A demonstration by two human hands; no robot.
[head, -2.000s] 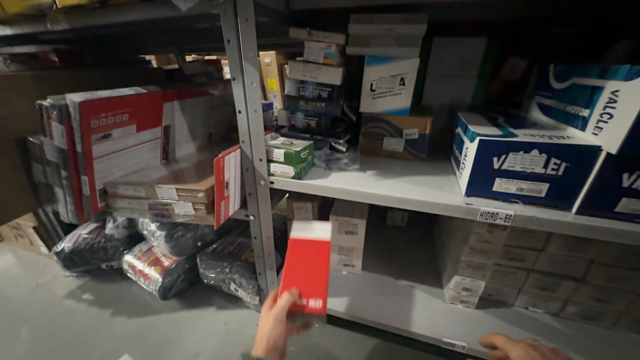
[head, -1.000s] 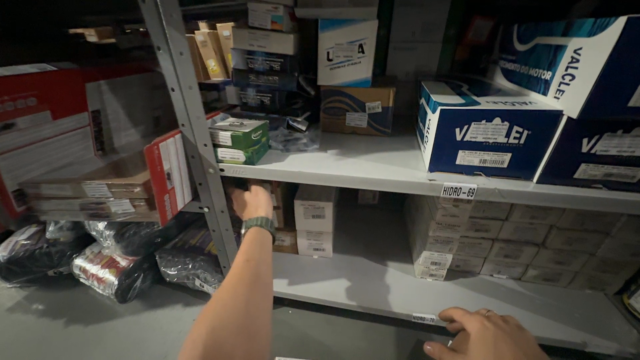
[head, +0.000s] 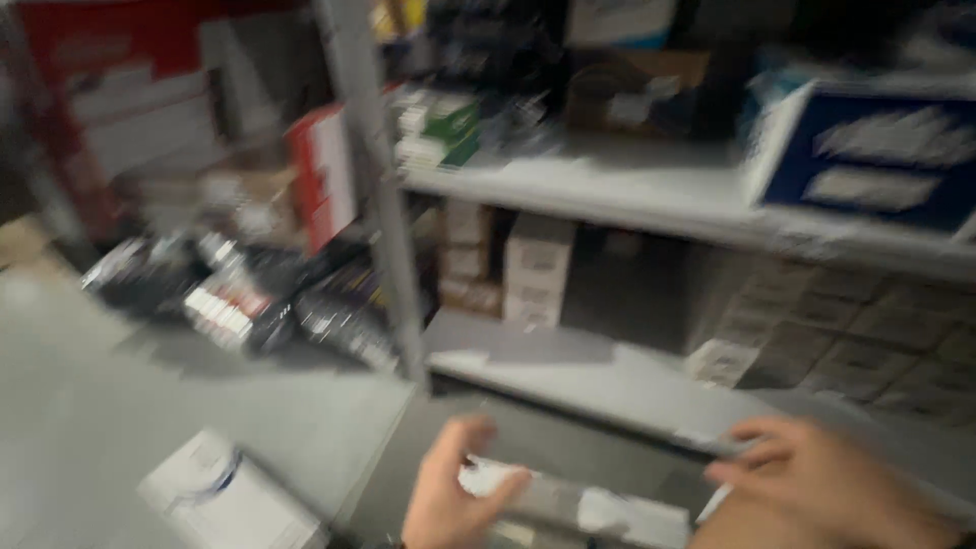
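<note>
At the bottom centre, my left hand has its thumb and fingers apart, close to the left end of a row of whitish boxes. It holds nothing that I can see. My right hand is at the lower right with bent fingers, beside a small white edge; blur hides whether it grips anything. A white box with a blue curved mark lies at the lower left. The whole view is blurred.
A metal shelf post stands left of centre. The lower shelf bears white boxes and stacked cartons. A blue Valclei box and green boxes sit above. Plastic-wrapped packages lie on the floor at left.
The red and white box held in my left hand two seconds ago is out of sight. My left hand has come back from beneath the middle shelf, where it reached one second ago.
</note>
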